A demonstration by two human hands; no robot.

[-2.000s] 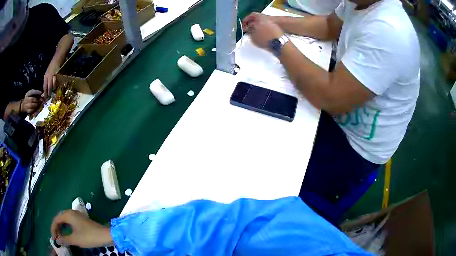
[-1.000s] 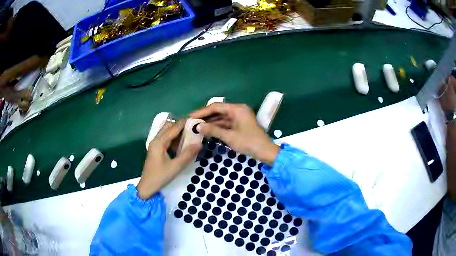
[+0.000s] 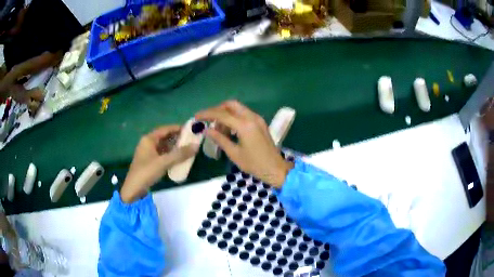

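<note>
My left hand [image 3: 154, 160] holds an off-white device housing [image 3: 186, 157] tilted over the belt's near edge. A round black adhesive pad [image 3: 198, 127] shows at the housing's upper end. My right hand [image 3: 245, 142] is at that end, its fingertips beside the pad; whether they grip the housing or the pad cannot be told. Another housing [image 3: 212, 147] shows partly behind my right hand. A sticker sheet [image 3: 260, 216] with rows of black discs lies on the white bench, partly under my right sleeve.
The green conveyor belt [image 3: 325, 70] carries more housings, some with black pads [image 3: 89, 178], and white scraps. A blue bin [image 3: 157, 46] of gold pieces stands on the far bench. A smartphone [image 3: 467, 174] lies at right. A person's arm [image 3: 32, 67] shows at far left.
The view first swung left from the phone side to the sheet. Since then my hands have moved slightly left with the housing, and the black pad at its end shows more fully.
</note>
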